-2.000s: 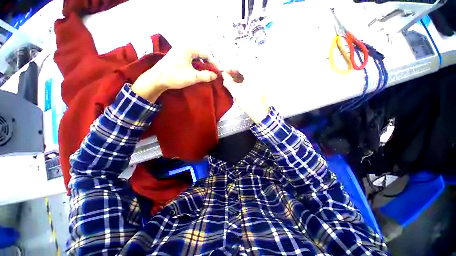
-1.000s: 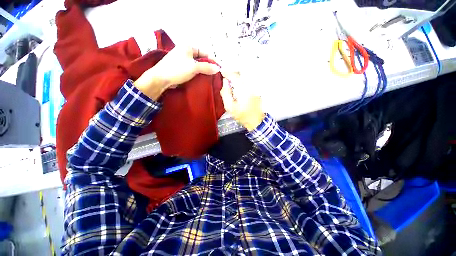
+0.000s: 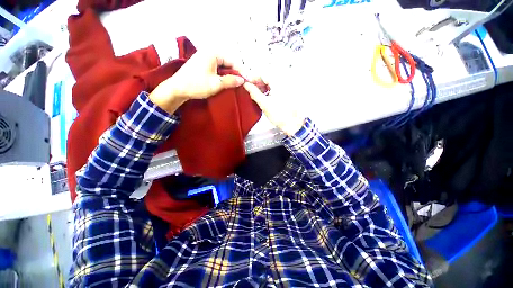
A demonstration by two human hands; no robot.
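Observation:
A rust-red knit garment piece lies over the white machine table and hangs over its front edge; more of it spreads to the left. My left hand rests on it, thumb and fingers pinching a narrow fold at its upper edge. My right hand pinches the same edge just right of the left fingertips; it looks pale and overexposed. A bit of red cloth shows beyond the right fingers. The presser foot and needle area is above the hands, its details washed out by glare.
Scissors with one yellow and one orange-red loop lie right on the table. Dark blue cord hangs over the edge beside them. Blue bins and dark cloth are below right. A grey machine part stands far left.
My right hand has opened outward from its more upright pose a second ago, and the red fabric's right edge spreads further right. The left hand stays on the fold. The scissors have not moved.

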